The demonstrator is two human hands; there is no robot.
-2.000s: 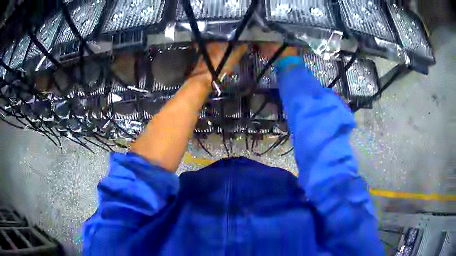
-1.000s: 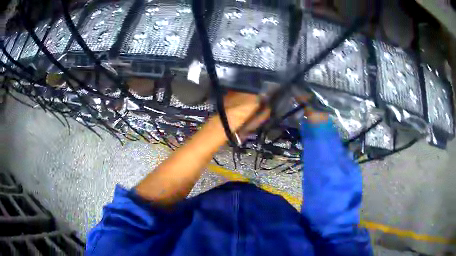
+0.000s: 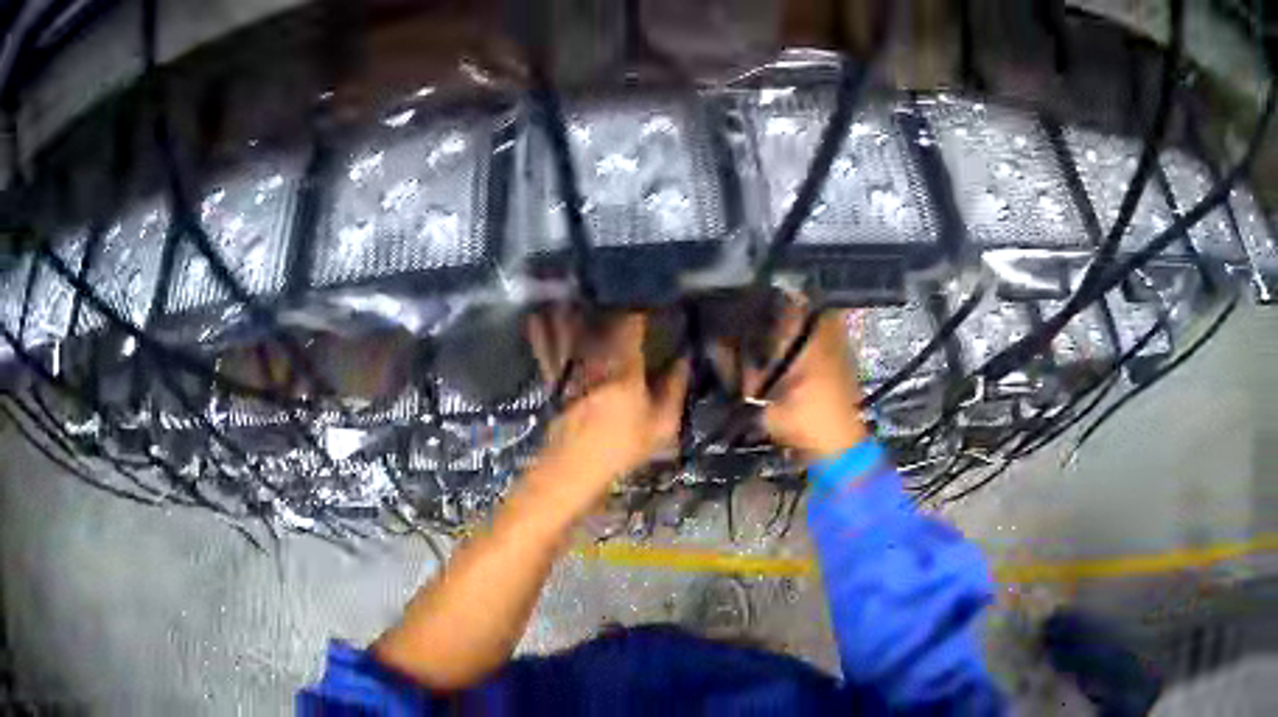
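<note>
A row of square LED work lights (image 3: 624, 175) lies lens up on the upper shelf of the rack, with black power cables (image 3: 827, 161) hanging in front. My left hand (image 3: 610, 378) and my right hand (image 3: 806, 385) are just below that shelf's front edge, close together. Dark shapes lie between and behind the fingers. The fingertips are blurred and partly hidden by cables and the shelf edge, so I cannot tell what either hand grips. Round weights (image 3: 484, 357) sit on the lower level, left of my left hand.
Many cables hang in front of the lower levels at left and right (image 3: 1121, 252). Clear plastic film (image 3: 1030, 266) lies along the shelf edge. Below is grey floor with a yellow line (image 3: 701, 560). A dark shape (image 3: 1100, 658) is at the lower right.
The view has shifted, showing the whole upper lamp row and the dark area behind it. Both hands now show more fully below the shelf edge, and my right wrist with its blue band is lower in the picture.
</note>
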